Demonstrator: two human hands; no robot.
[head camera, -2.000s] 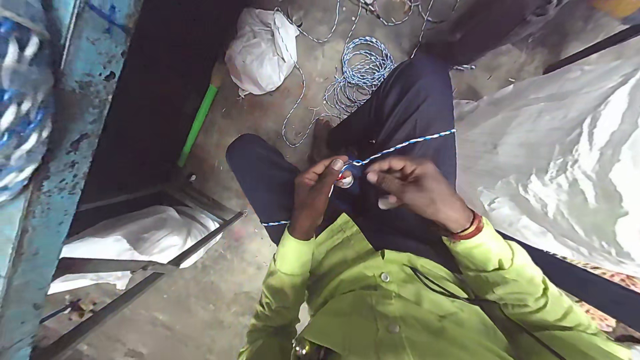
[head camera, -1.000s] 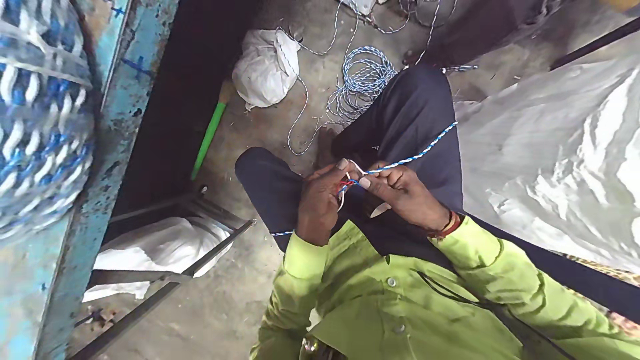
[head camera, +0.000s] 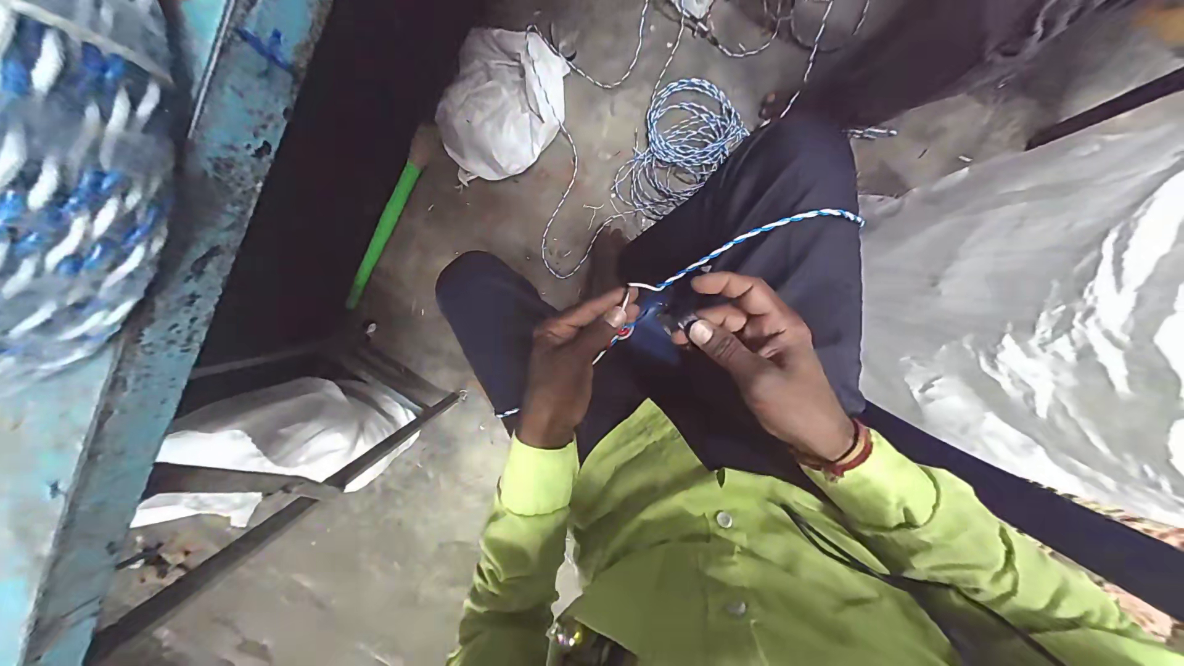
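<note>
A twisted blue and white rope (head camera: 760, 229) runs over my right thigh to my hands. My left hand (head camera: 575, 356) pinches its end near loose white and red strands, between thumb and forefinger. Close by on the right, my right hand (head camera: 763, 356) has its thumb against the fingers around a small dark item that is too blurred to name. Blue strands lie between the two hands. Beyond my knee, a loose coil of thin blue and white cord (head camera: 689, 139) rests on the floor.
A white bundle (head camera: 504, 102) and a green-handled tool (head camera: 384, 236) lie ahead. A blue-painted metal frame (head camera: 199, 222) with a thick rope coil (head camera: 74, 185) stands at the left, a dark metal stand (head camera: 231, 555) below it. White sheeting (head camera: 1027, 305) is at my right.
My right hand has drawn back to the right from the rope end, where it was close against my left hand a second ago. My left hand stays at the rope.
</note>
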